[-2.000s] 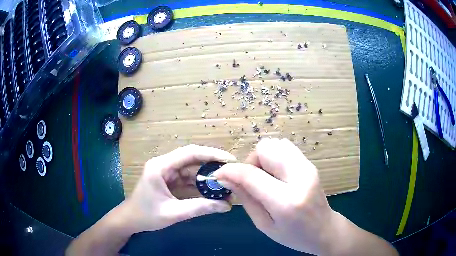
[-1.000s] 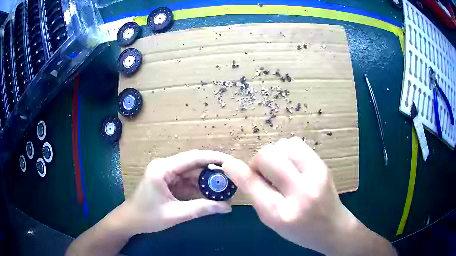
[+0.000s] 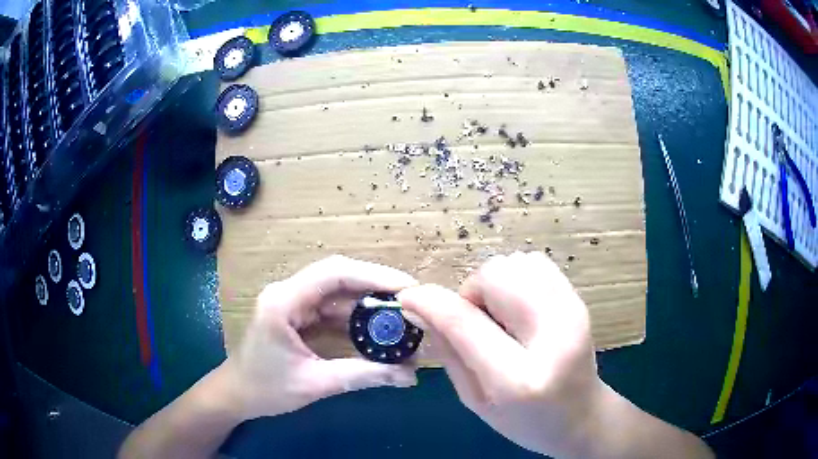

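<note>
My left hand [image 3: 309,345] holds a black wheel [image 3: 386,329] with a silver-grey hub and small pale dots around its face, over the lower edge of the cardboard sheet [image 3: 350,99]. The wheel faces up between my thumb and fingers. My right hand [image 3: 525,345] pinches a thin swab, whose white tip [image 3: 381,303] lies against the upper part of the wheel's black rim. The rest of the swab is hidden by my fingers. Dark and pale crumbs [image 3: 444,166] lie scattered on the cardboard.
Several black wheels [image 3: 237,182] line the cardboard's left side. Loose pale discs [image 3: 86,270] lie further left, below a clear tray [image 3: 108,108] of wheels. A slim metal tool [image 3: 678,215] lies right of the cardboard. Blue-handled nippers [image 3: 789,179] rest on a white slotted board [image 3: 749,90].
The swab tip has moved from the left of the hub to the upper rim. The wheel now faces up with its hub uncovered. My hands have shifted only slightly.
</note>
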